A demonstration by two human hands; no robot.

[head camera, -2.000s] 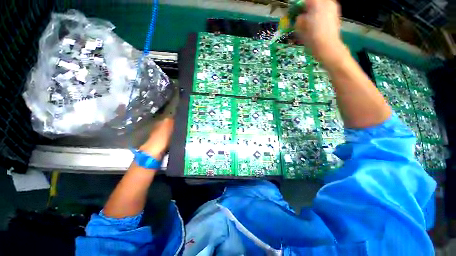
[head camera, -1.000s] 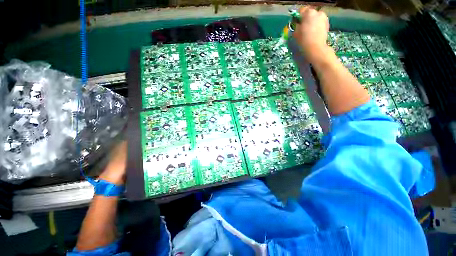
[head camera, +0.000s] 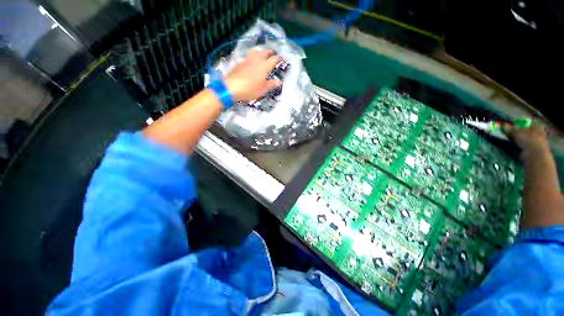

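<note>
A clear crinkled bag full of small silver, white and black parts stands left of the boards. My left hand, with a blue band on the wrist, is at the mouth of the bag, fingers spread and bent over the parts; whether it holds any is hidden. My right hand is at the right edge, holding a green and white glue bottle with its nozzle pointing left, over the far edge of the boards. The green PCB panels lie in rows on a black tray.
A metal rail runs along the bench's near edge, below the bag. A dark stack of trays stands behind and left of the bag. A green bench surface lies behind. A blue cord crosses near the bag.
The view has swung left. My left hand has moved from beside the tray up to the mouth of the bag. My right hand still holds the glue bottle, now beyond the boards' far right part.
</note>
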